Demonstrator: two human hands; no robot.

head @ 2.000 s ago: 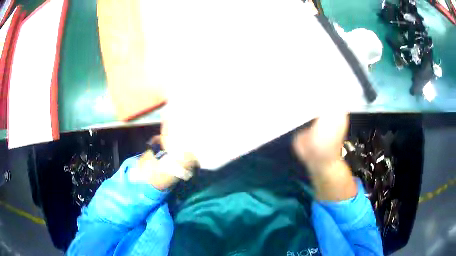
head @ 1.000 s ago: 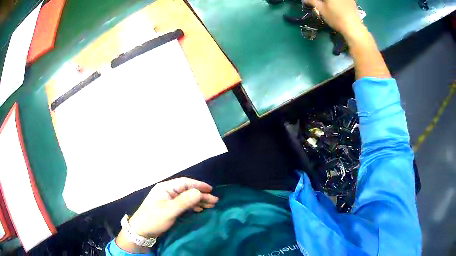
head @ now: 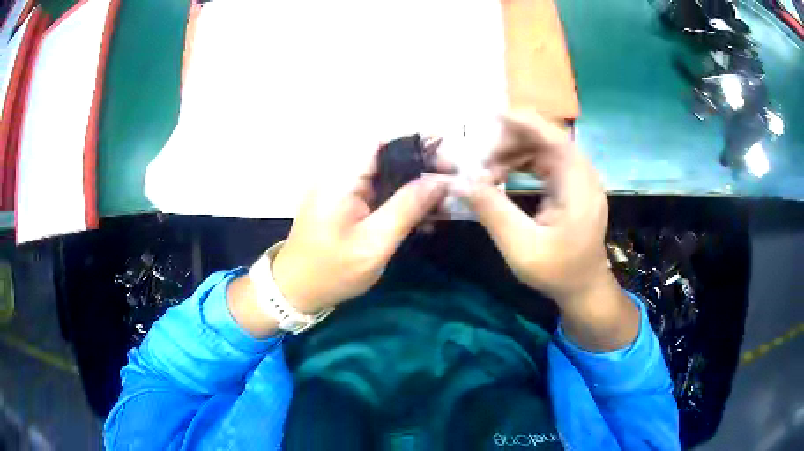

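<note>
A large white sheet [head: 335, 79] lies on an orange-tan backing board [head: 539, 62], which shows along the right side. My left hand [head: 357, 229] holds a black binder clip [head: 401, 166] over the sheet's near edge. My right hand [head: 551, 211] is close beside it, its thumb near the left hand's fingertips, with something bright and shiny between the fingers. The right fingers are blurred, and glare hides what exactly they hold.
A pile of black and silver clips [head: 727, 70] lies on the green bench [head: 630, 114] at right. White sheets with red edges [head: 62, 123] lie at left. Dark bins with loose clips, left [head: 150, 282] and right [head: 657, 282], sit below the bench edge.
My right hand has come back from the clip pile to the sheet's near edge. My left hand has moved up and now holds a black clip. The view has turned and straightened.
</note>
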